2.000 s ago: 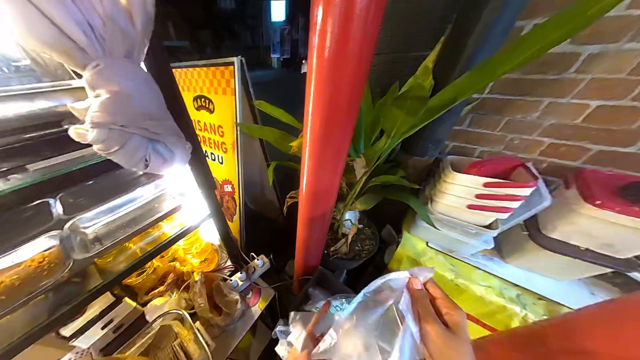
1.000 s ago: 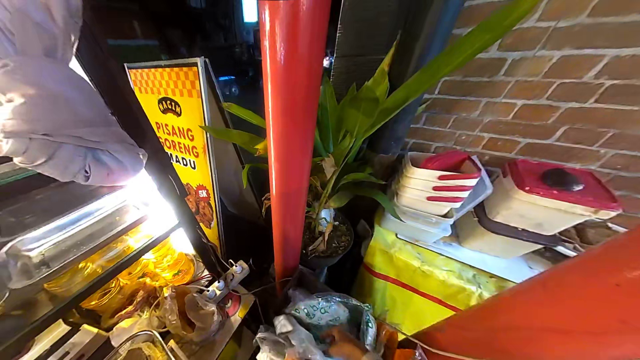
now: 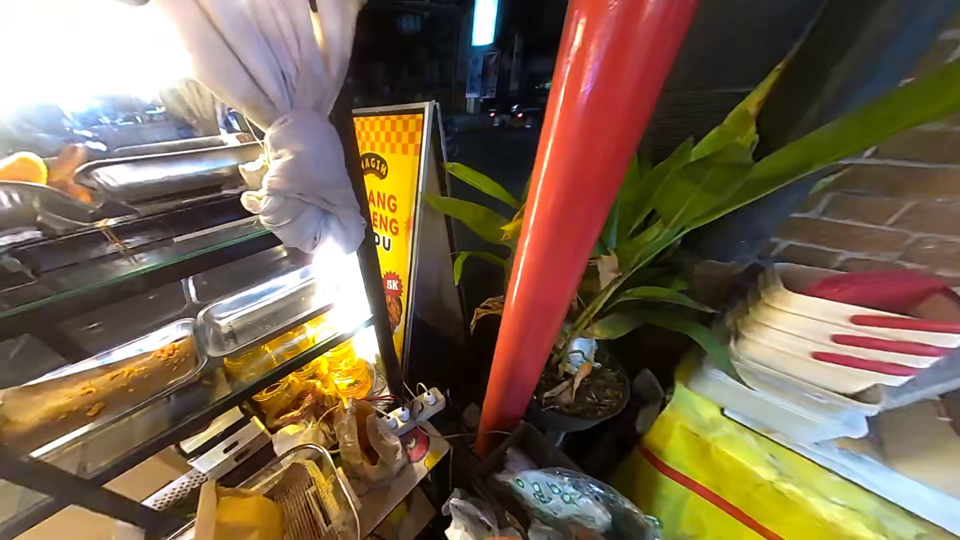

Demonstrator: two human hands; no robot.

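Neither my left hand nor my right hand can be made out; a faint skin-toned patch at the bottom edge is too small to tell. Clear plastic bags with green printing (image 3: 559, 499) lie in a dark container at the bottom centre, with a whitish crumpled plastic bag (image 3: 471, 516) at their left. The red pole (image 3: 581, 202) rises just behind them. To the left, another clear plastic bag (image 3: 371, 446) rests by a white power strip (image 3: 416, 411) with plugs in it. A wire basket (image 3: 311, 487) stands below, beside a yellow-brown packet (image 3: 244, 517).
A glass display case with metal trays (image 3: 259, 311) fills the left, a knotted cloth (image 3: 307, 180) hanging at its corner. Behind are a yellow sign board (image 3: 394, 180) and a potted plant (image 3: 585, 401). Stacked cream containers (image 3: 817, 337) stand right, above a yellow cover (image 3: 720, 465).
Two seconds ago both hands held a clear plastic bag at the bottom; one second ago a hand showed low among the bags. Now neither is plainly visible. The view has swung left.
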